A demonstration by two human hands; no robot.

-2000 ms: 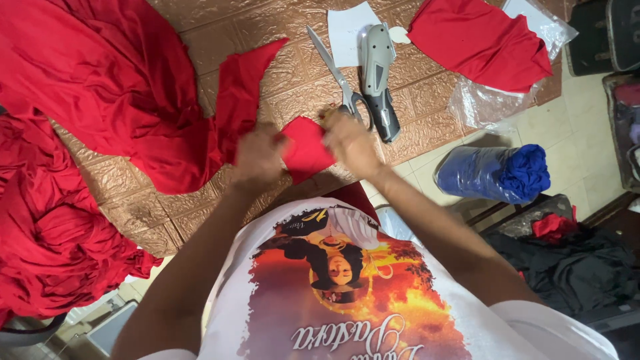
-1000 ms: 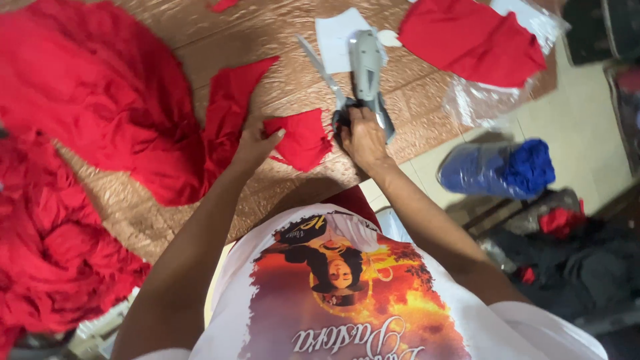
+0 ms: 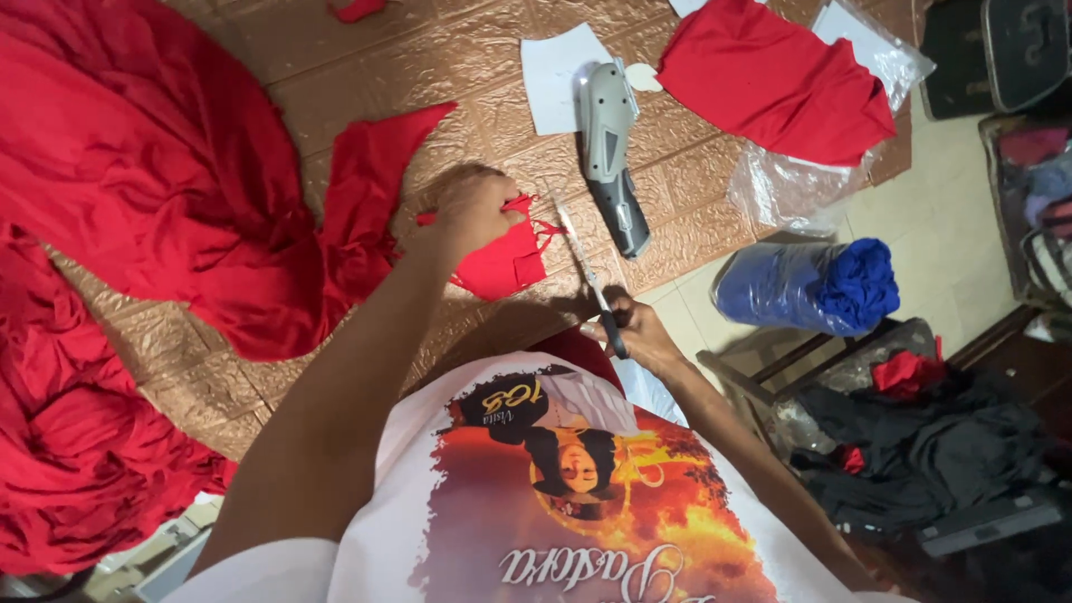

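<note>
My left hand (image 3: pixel 479 209) pinches the upper edge of a small red fabric piece (image 3: pixel 501 264) on the table, with loose threads at its right side. My right hand (image 3: pixel 632 331) holds the black handles of a pair of scissors (image 3: pixel 588 272) at the table's near edge. Its blades point up and away, just right of the small piece; how far they are apart cannot be told. A grey and black handheld cutter (image 3: pixel 605 138) lies beyond the scissors, partly on white paper (image 3: pixel 548 75). Left of my left hand, a long tail of red fabric (image 3: pixel 368 167) reaches from a larger heap.
Large red fabric heaps (image 3: pixel 167 151) cover the left side of the embossed brown table (image 3: pixel 402 63). Folded red fabric (image 3: pixel 770 79) and clear plastic (image 3: pixel 783 188) lie at the back right. Beyond the right edge are a bagged blue fabric roll (image 3: pixel 796 285) and a dark cloth pile (image 3: pixel 930 444).
My right hand has taken up the scissors from beside the cutter and moved toward my body. My left hand, at the small piece's left side one second ago, is now over its upper part.
</note>
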